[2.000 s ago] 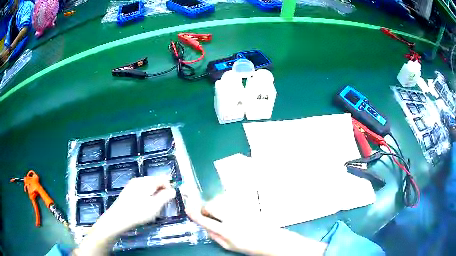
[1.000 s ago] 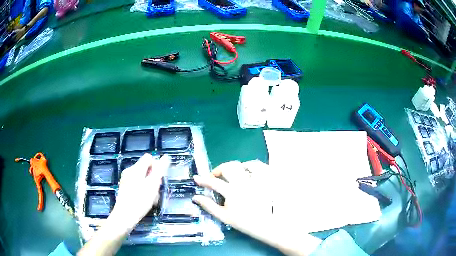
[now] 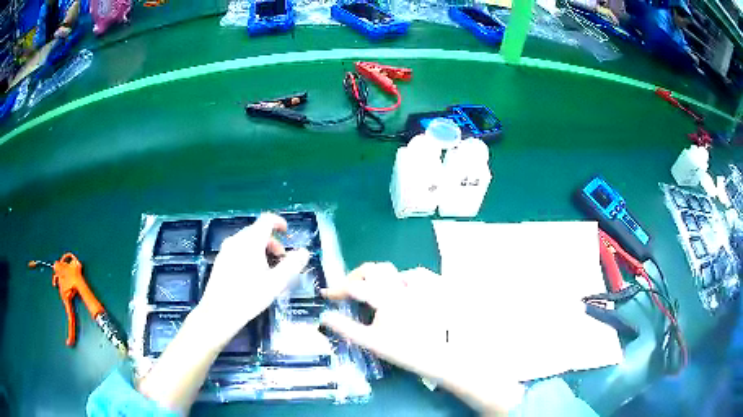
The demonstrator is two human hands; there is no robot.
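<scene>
A film-wrapped lens sheet (image 3: 173, 285) lies in front of me with rows of black-bordered screen lenses. My left hand (image 3: 252, 269) is over the middle and right columns, thumb and fingers curled near the upper right lens; whether it holds anything is too blurred to tell. My right hand (image 3: 383, 305) is at the sheet's right edge, thumb and forefinger apart beside the lower right lens (image 3: 300, 332). I see nothing held in it. White paper (image 3: 521, 293) lies to the right, partly under my right hand and forearm.
An orange air blow gun (image 3: 75, 285) lies at left. White bottles (image 3: 440, 177) stand behind the paper, before a battery tester (image 3: 477, 120) with clamps. Another tester (image 3: 611, 213) lies at right, near a second lens sheet (image 3: 699, 244). A green rail (image 3: 269, 59) crosses behind.
My left hand has moved up and right over the sheet, from the middle toward the top right lens. My right hand stays at the sheet's right edge. The view has shifted slightly.
</scene>
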